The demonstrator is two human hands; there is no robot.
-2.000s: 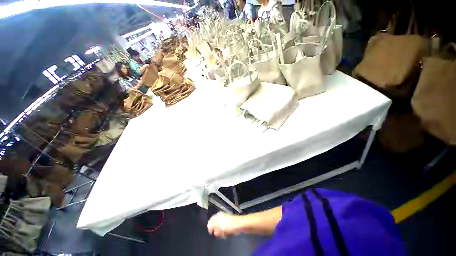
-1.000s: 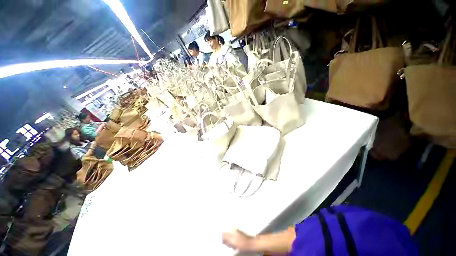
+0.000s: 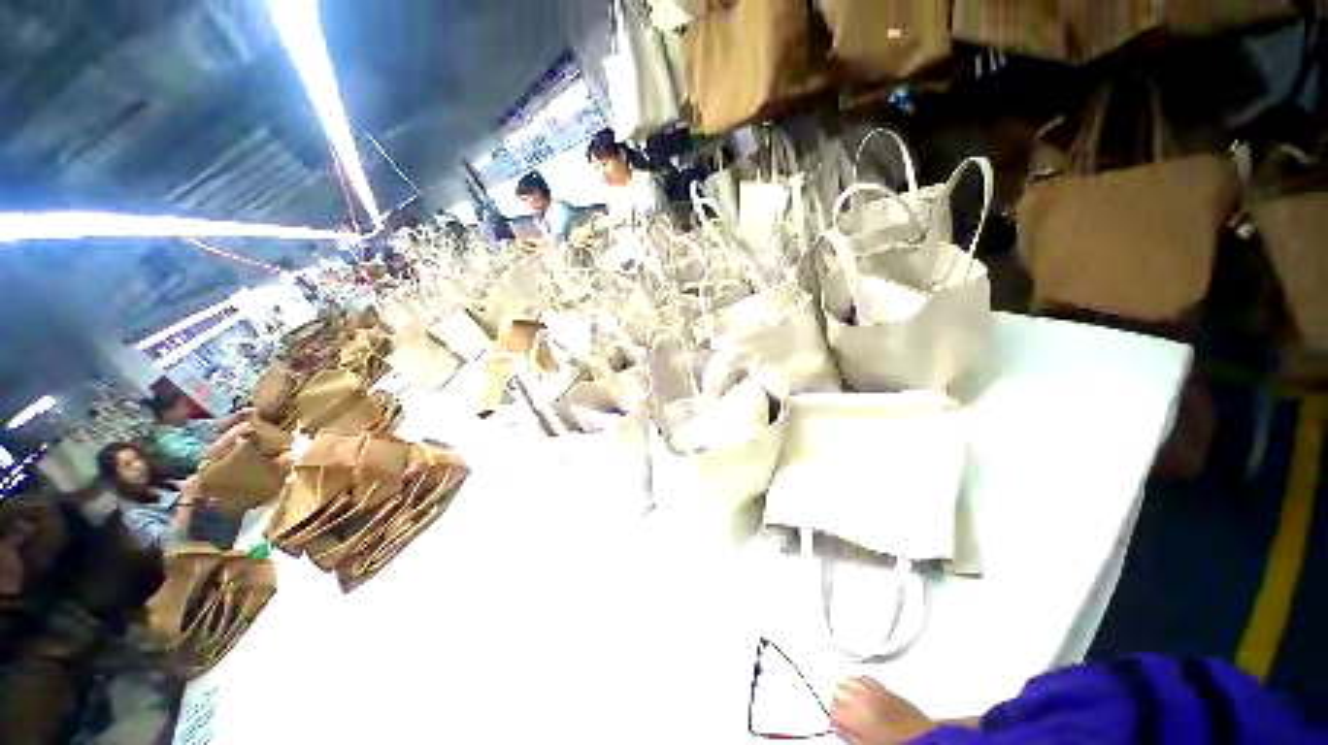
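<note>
My right hand (image 3: 877,713), in a purple sleeve with black stripes, is at the bottom edge over the white table (image 3: 583,626). Its fingers hold thin dark-framed eyeglasses (image 3: 788,702); only part of them shows. A beige tote bag (image 3: 877,463) lies flat just beyond the hand, with its looped handle toward the hand. More beige tote bags (image 3: 910,323) stand upright and crowded behind it. My left hand is not in view.
Tan tote bags (image 3: 367,502) lie in overlapping heaps along the table's left side. Several people (image 3: 629,192) are at the far and left sides. Brown bags (image 3: 1124,233) hang on racks at the right. A yellow floor line (image 3: 1287,531) runs beside the table.
The view has moved closer to the table and the beige bags. My right hand now shows at the bottom edge with eyeglasses in its fingers; they were not visible before.
</note>
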